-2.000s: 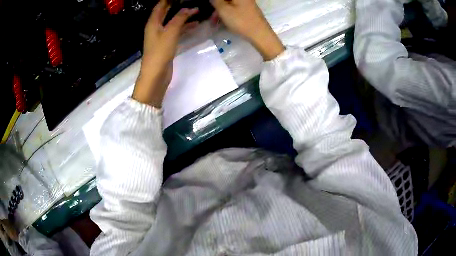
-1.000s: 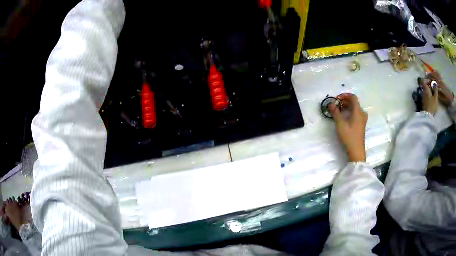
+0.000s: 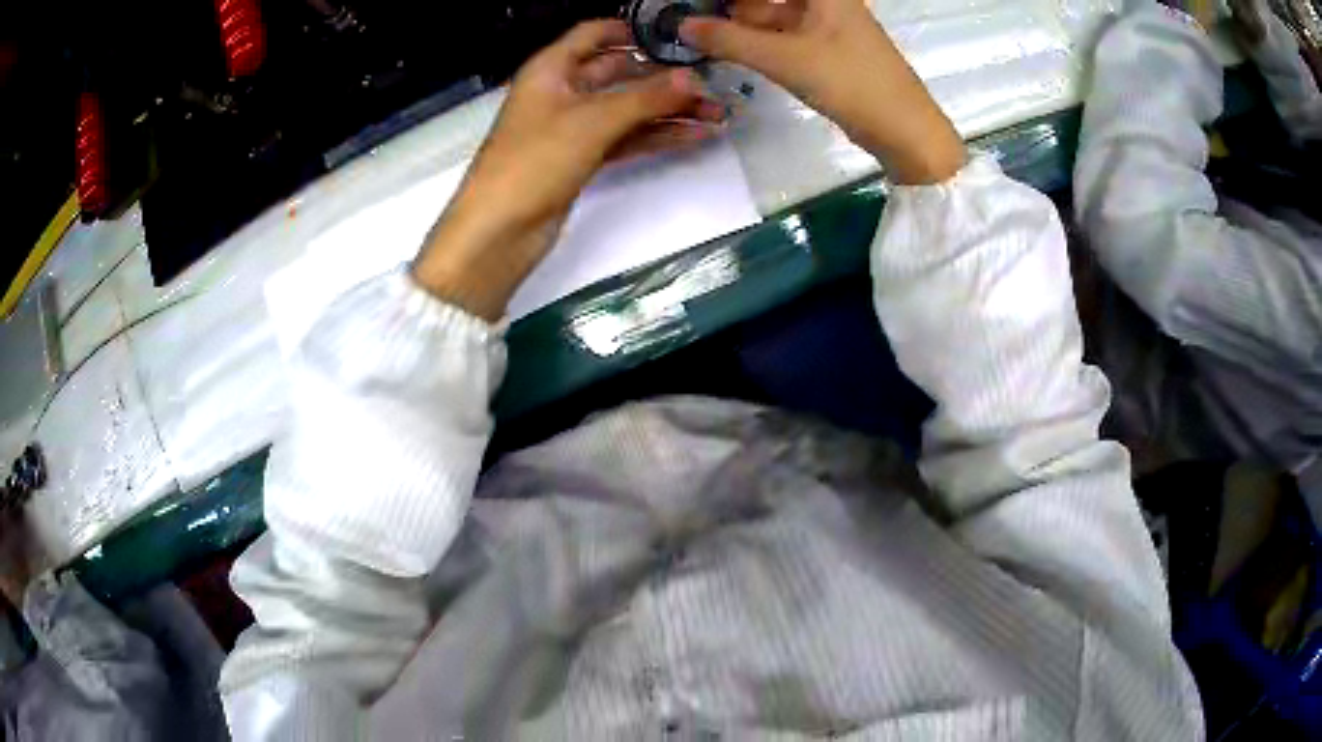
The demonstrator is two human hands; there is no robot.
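Observation:
A dark round module with a shiny rim (image 3: 670, 26) is at the top edge of the view. My right hand (image 3: 819, 58) pinches it, the thumb lying across its face. My left hand (image 3: 587, 123) is just left of and below it, palm side towards the module, fingers bent and apart. Its upper fingertips are close to the rim; I cannot tell if they touch. White paper sheets (image 3: 660, 206) lie on the bench under my left hand and forearm.
The black fixture (image 3: 290, 138) with red ribbed handles (image 3: 239, 36) is at the upper left. The green bench edge (image 3: 653, 312) runs below the paper. A coworker's striped sleeve (image 3: 1160, 189) is at the right; another coworker is partly visible at lower left.
My right hand has brought the round module from the bench at right to above the paper. My left hand has come back into view beside it. The view has shifted.

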